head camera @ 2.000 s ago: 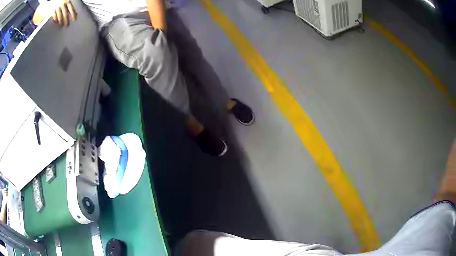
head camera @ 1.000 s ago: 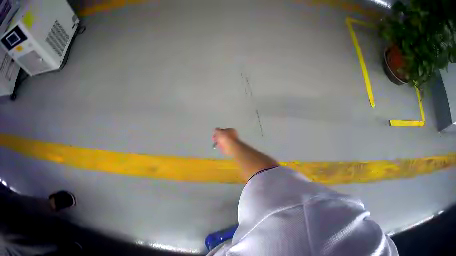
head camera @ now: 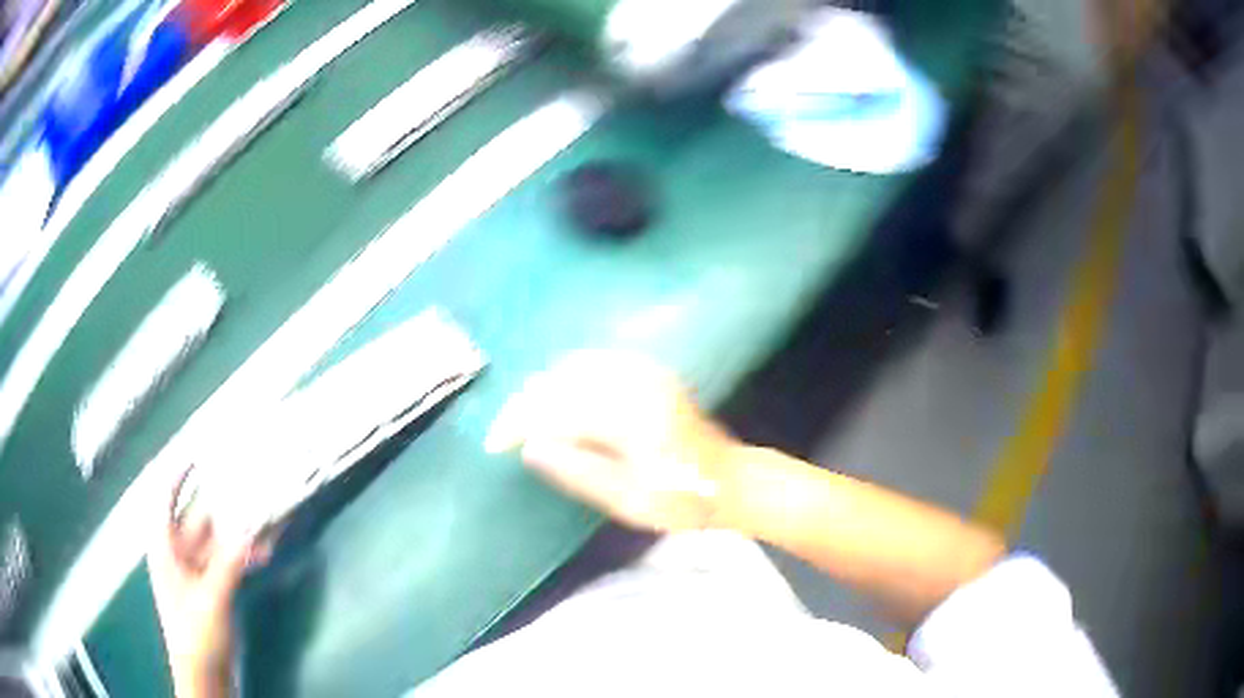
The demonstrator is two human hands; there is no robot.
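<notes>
The view is blurred and overexposed. My left hand (head camera: 205, 552) is at the lower left, with fingers around the near end of a pale bar-shaped fixture (head camera: 375, 396) on or just above the green bench (head camera: 396, 607). Details on the fixture are washed out. My right hand (head camera: 614, 436) is over the bench to the right of the fixture, fingers bent toward it. Whether it holds something cannot be told.
More pale fixtures lie on the green conveyor belt (head camera: 259, 177) beyond long white strips (head camera: 450, 205). A round black pad (head camera: 606, 201) and a white cap with a blue band (head camera: 846, 102) are on the bench. Blue and red bins (head camera: 116, 89) stand at upper left.
The view has swung from the floor back to the bench. Both hands are now in view; one second ago only an outstretched arm showed over the floor.
</notes>
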